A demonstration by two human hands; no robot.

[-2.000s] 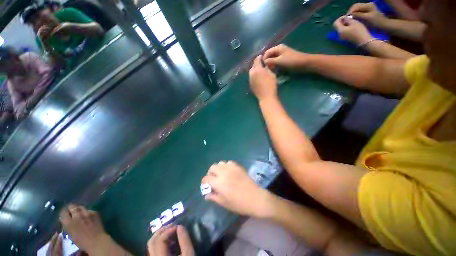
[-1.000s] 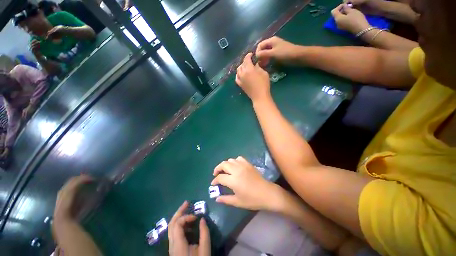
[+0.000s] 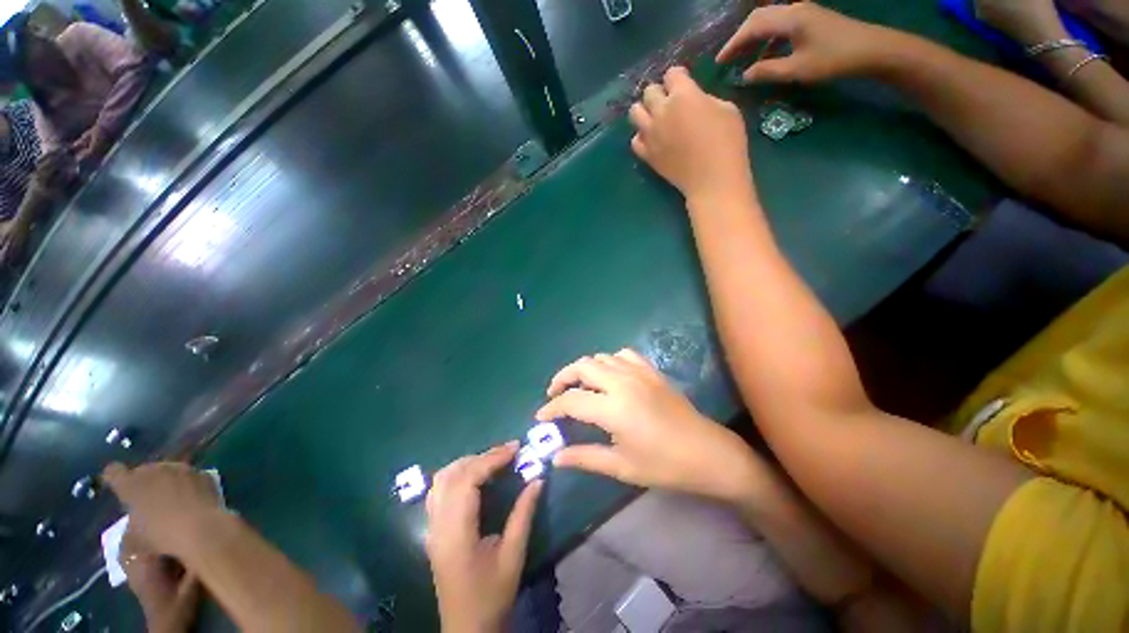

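Observation:
Two small white square modules with dark centres touch or nearly touch at my fingertips, low on the green bench top. My right hand (image 3: 625, 420) has its thumb and index finger around the upper white module (image 3: 545, 438). My left hand (image 3: 480, 526) comes up from the bottom edge, its thumb and index fingertip at the lower white module (image 3: 530, 465). A third white module (image 3: 410, 484) lies alone to the left of my left hand. Whether the two modules rest on the bench is hard to tell.
A neighbour's hands (image 3: 173, 513) work over a white tray (image 3: 115, 552) at lower left. Another person's arms (image 3: 755, 266) reach over the bench at right, near clear frames (image 3: 778, 121). A white scrap (image 3: 520, 301) lies mid-bench. The dark belt (image 3: 285, 235) carries small units.
The view has shifted. My hands have come together, bringing two modules from the row side by side; one module remains at left. The left neighbour's hand has moved back to the white tray.

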